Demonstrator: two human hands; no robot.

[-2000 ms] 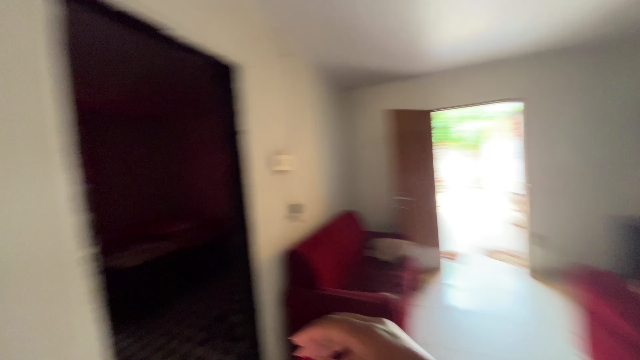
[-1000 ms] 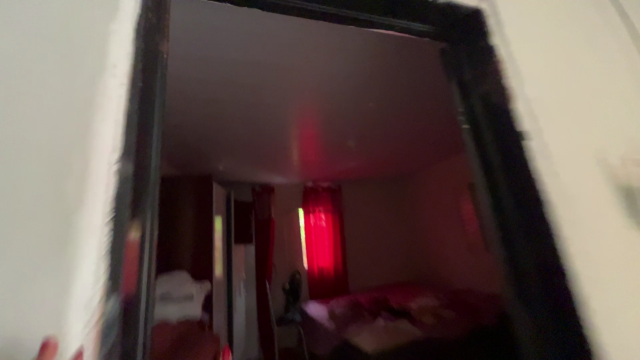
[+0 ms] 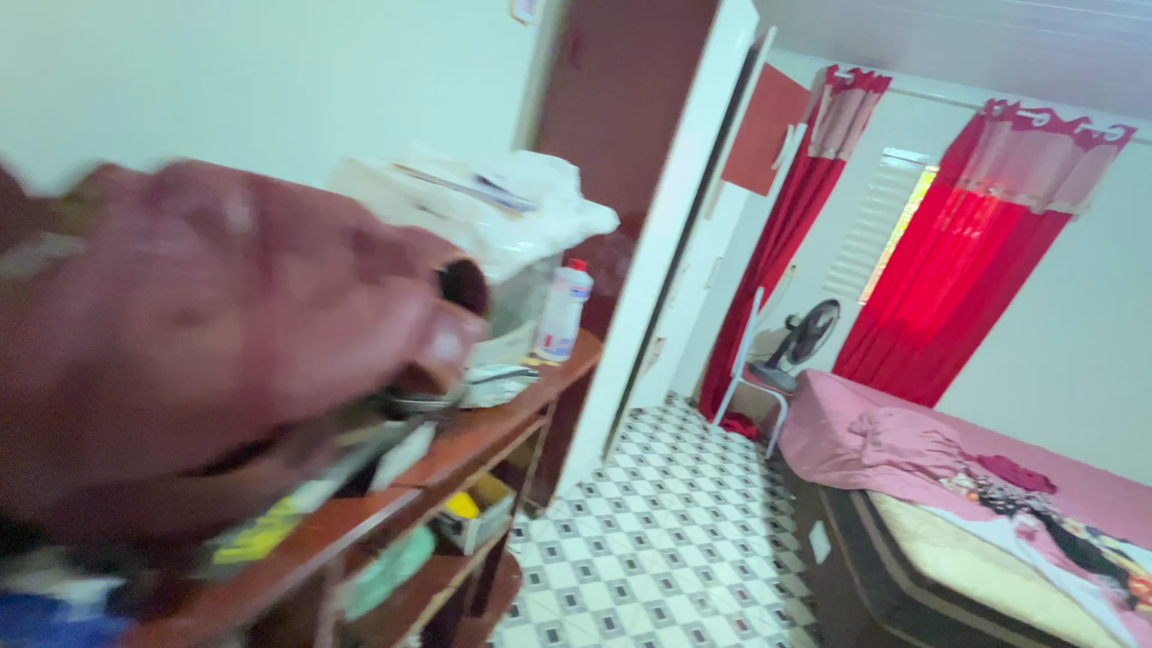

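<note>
Neither of my hands shows in the head view now. Large and blurred at the left, a dark red leather-like bag (image 3: 243, 315) lies over the wooden shelf unit (image 3: 486, 432). Behind it on the same top are a white plastic bag (image 3: 540, 202) and a white bottle with a red cap (image 3: 564, 312). Lower down, the shelves hold a small open box (image 3: 481, 513) with something yellow in it and a green item (image 3: 391, 571).
A bed (image 3: 864, 405) with a pink sheet and rumpled clothes stands at the right. A black fan (image 3: 801, 342) rests on a chair (image 3: 769, 391) near red curtains (image 3: 981, 261). The wardrobe (image 3: 621, 117) is beyond the shelf unit, beside the patterned tile floor (image 3: 666, 540).
The view has moved from outside a dark doorway into the bedroom, which now looks brighter. The hand at the bottom edge two seconds ago is out of view.
</note>
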